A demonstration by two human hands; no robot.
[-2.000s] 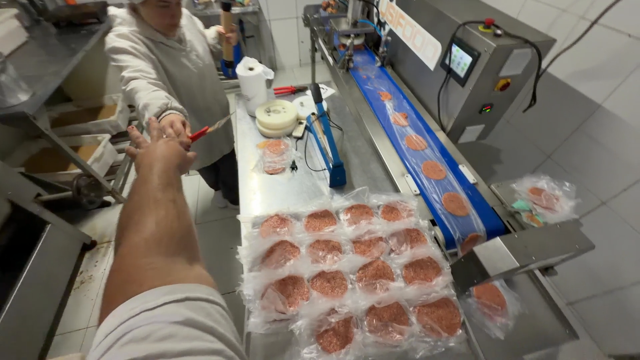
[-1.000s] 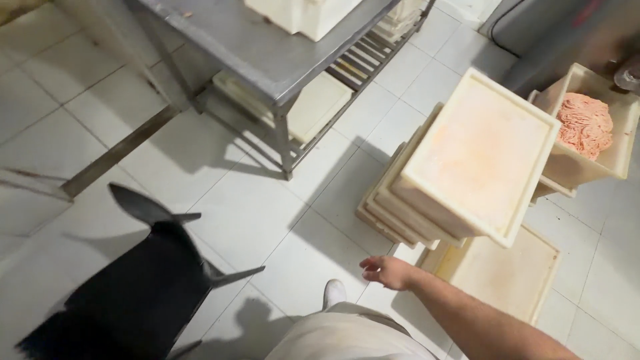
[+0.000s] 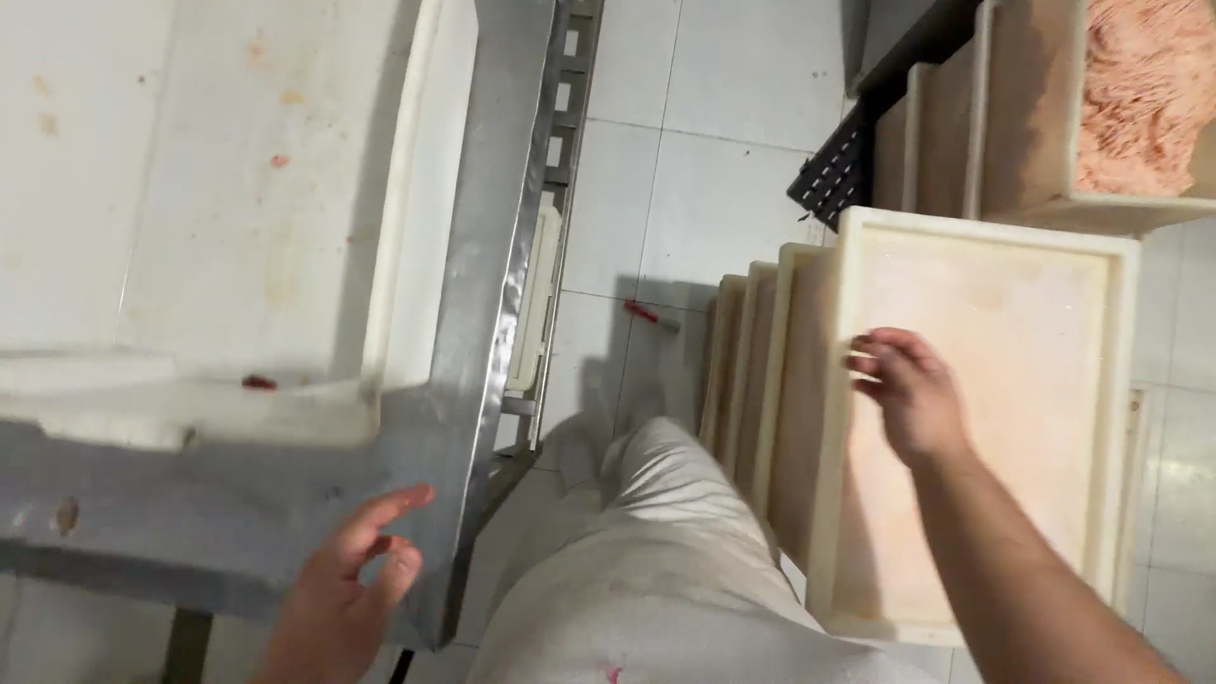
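Note:
My left hand (image 3: 356, 575) hangs over the corner of a steel table (image 3: 446, 285), fingers apart, holding nothing. A large white plastic tub (image 3: 399, 209) with reddish scraps stands on that table, beyond the hand. On the right, my right hand (image 3: 907, 389) is over the top crate (image 3: 988, 285) of a stack of cream plastic crates. Its fingers are slightly curled near the crate's left rim, with nothing in them; whether they touch the rim cannot be told. Behind that stack, another crate (image 3: 1035, 114) holds ground meat (image 3: 1145, 95).
A small red-handled object (image 3: 651, 315) lies on the white tiled floor (image 3: 703, 209) between table and crates. Below the table, a slatted shelf (image 3: 560, 123) holds a pale tray (image 3: 535, 304). A black perforated plastic piece (image 3: 831, 176) sits beside the rear crates.
The view has swung from the conveyor and the other person to the table and crates. My left hand has come into view, and my right hand is now over the top crate.

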